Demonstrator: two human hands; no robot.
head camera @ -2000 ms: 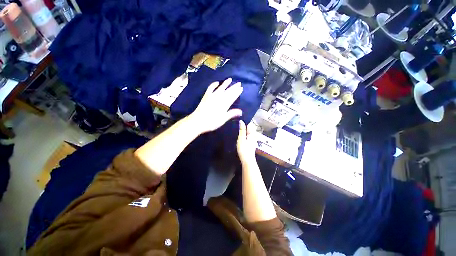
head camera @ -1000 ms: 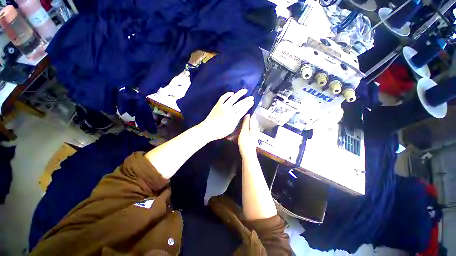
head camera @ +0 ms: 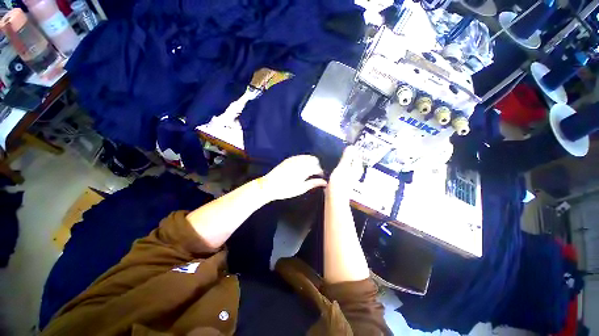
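A navy garment piece (head camera: 279, 128) lies on the table left of the white overlock machine (head camera: 420, 98). Its edge runs up to the needle area (head camera: 362, 134). The pale grey cloth plate (head camera: 328, 100) is uncovered. My left hand (head camera: 293, 178) is at the near edge of the cloth, fingers bent and closed on it. My right hand (head camera: 344, 172) is just right of it, close in front of the needle area, with its fingertips at the cloth edge; its grip is not clear. The hands nearly touch.
A large navy heap (head camera: 197, 59) lies beyond my hands. A yellow-brown item (head camera: 269, 77) is beside the cloth. A dark strap (head camera: 398, 195) hangs over the table front (head camera: 440, 220). An open carton (head camera: 397, 257) is below. Bottles (head camera: 52, 26) stand far left, thread cones (head camera: 571, 125) right.
The cloth has slid off the cloth plate towards me, uncovering it. My left hand has moved down and its fingers have closed. My right hand has shifted slightly right, nearer the needle area.
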